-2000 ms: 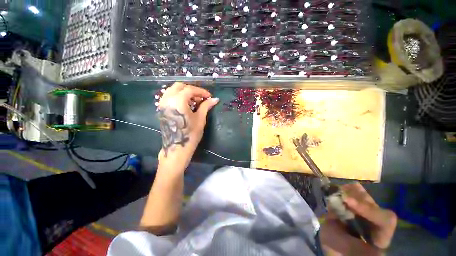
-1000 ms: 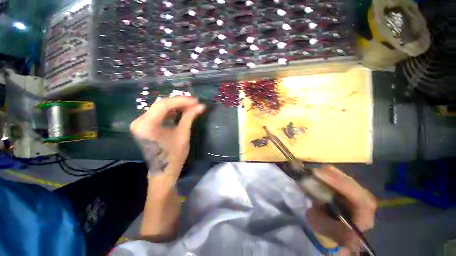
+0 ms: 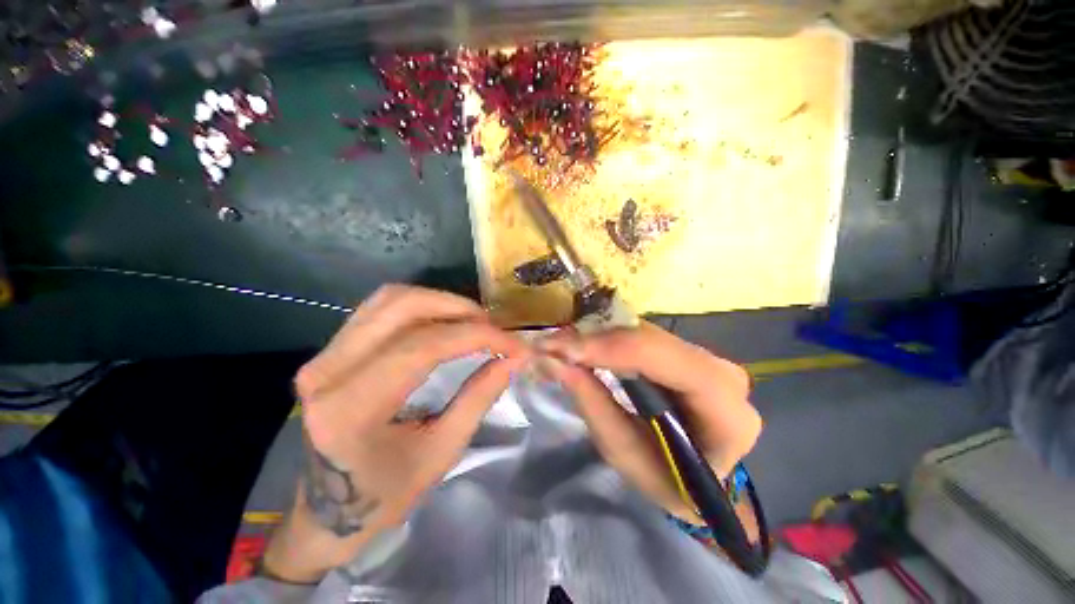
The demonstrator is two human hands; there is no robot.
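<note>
My left hand and my right hand meet fingertip to fingertip below the near edge of the yellow mat. What lies between the fingertips is too small to make out. My right hand also holds the soldering iron, its barrel over the mat's left part. The solder wire runs from the left edge to my left hand. A pile of black-headed wired components with red leads lies across the mat's back left corner. White-headed wired components lie on the green bench at left.
Two dark pieces lie on the mat, one at mid-mat and one near the iron. A thin stick lies right of the mat. The fume fan is at the upper right. A clear tray's edge runs behind the mat.
The view has shifted closer. My left hand has moved right and my right hand left, so their fingertips now meet. The iron is still in my right hand.
</note>
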